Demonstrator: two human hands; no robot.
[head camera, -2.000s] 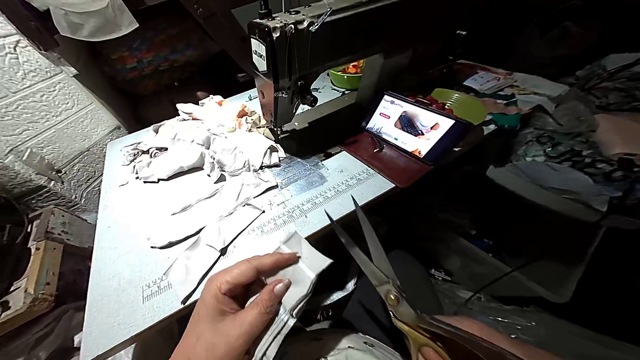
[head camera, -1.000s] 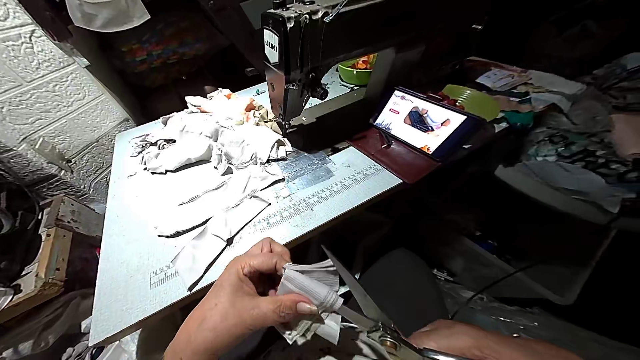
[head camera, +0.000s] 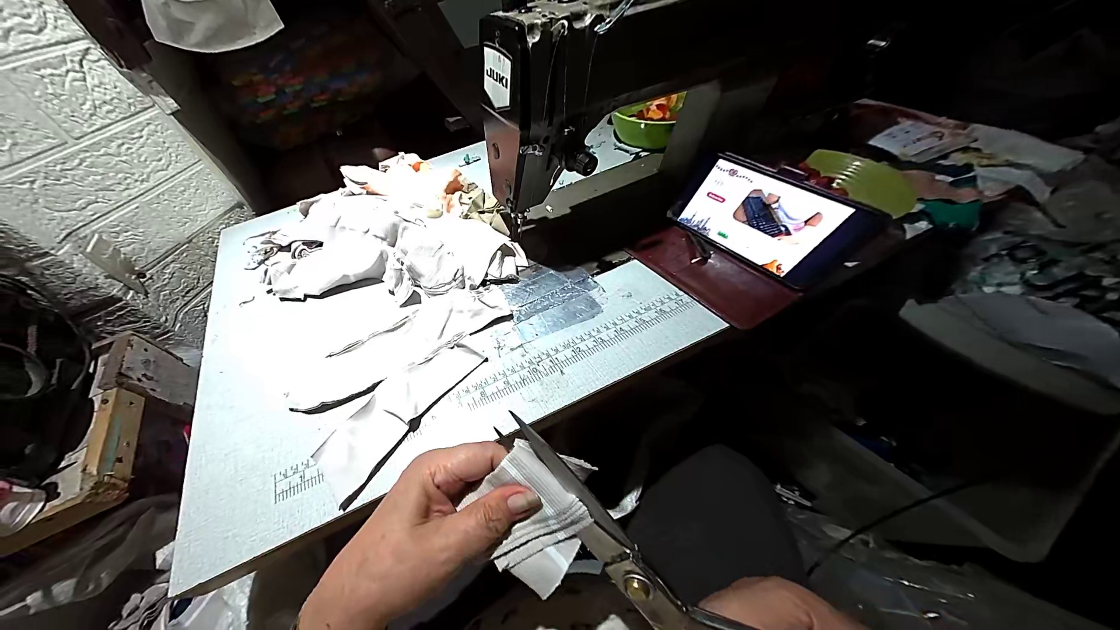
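Between thumb and fingers, my left hand (head camera: 437, 516) pinches a folded piece of white ribbed fabric (head camera: 547, 512) just off the table's front edge. My right hand (head camera: 774, 604), partly cut off by the bottom of the view, holds metal fabric scissors (head camera: 634, 582). The scissor blades lie against the white fabric, their tips pointing up and left near my left index finger and slightly apart. More white fabric pieces (head camera: 350, 249) lie heaped on the sewing table (head camera: 236, 490), to the left of the needle of a black Juki sewing machine (head camera: 516, 122).
A phone (head camera: 779, 219) in a dark red case leans at the table's right. A green bowl (head camera: 643, 131) shows behind the machine. At left are a wooden crate (head camera: 109, 437) and a white brick wall (head camera: 114, 140). Fabrics (head camera: 1006, 166) are piled at right, above a grey bin (head camera: 1006, 516).
The scissors, apart from the fabric and wide open two seconds ago, have moved left onto it, and their blades are now closer together. The fabric in my left hand has been turned.
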